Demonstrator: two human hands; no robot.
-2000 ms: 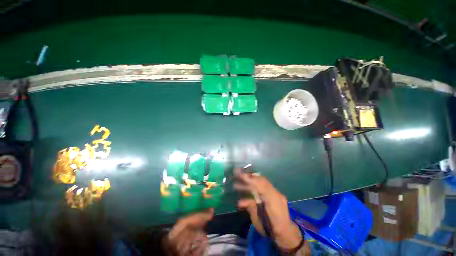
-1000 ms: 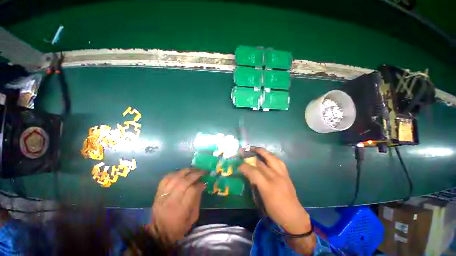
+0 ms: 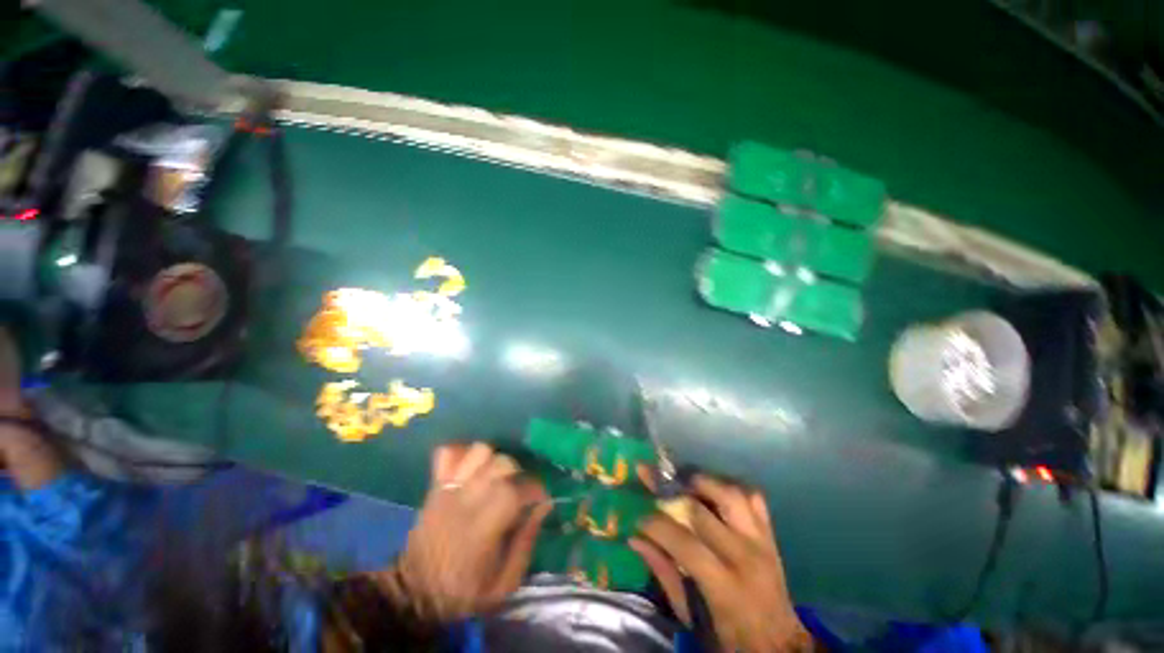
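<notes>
The green PCB panel (image 3: 555, 440) lies at the bench's near edge between my hands, with orange flex circuits (image 3: 605, 520) along its centre strip. My left hand (image 3: 470, 529) is at the panel's left side, its fingertips pinching a thin strand of solder wire (image 3: 562, 499) that points at the middle row. My right hand (image 3: 728, 549) is at the right side, closed around the soldering iron (image 3: 677, 510), whose pale grip shows between the fingers. The image is blurred, and I cannot tell whether the iron's tip touches the panel.
Loose orange flex circuits (image 3: 338, 334) lie left of centre. Stacked green panels (image 3: 789, 236) are at the far rail (image 3: 536, 147). A whitish cup (image 3: 957, 370) stands beside the black soldering station (image 3: 1053, 370) at right. A black unit (image 3: 185, 304) and another person's blue sleeve (image 3: 58, 536) are at left.
The view has swung left and tilted. My hands have come in from above and beside the panel and now close in on its middle row with wire and iron.
</notes>
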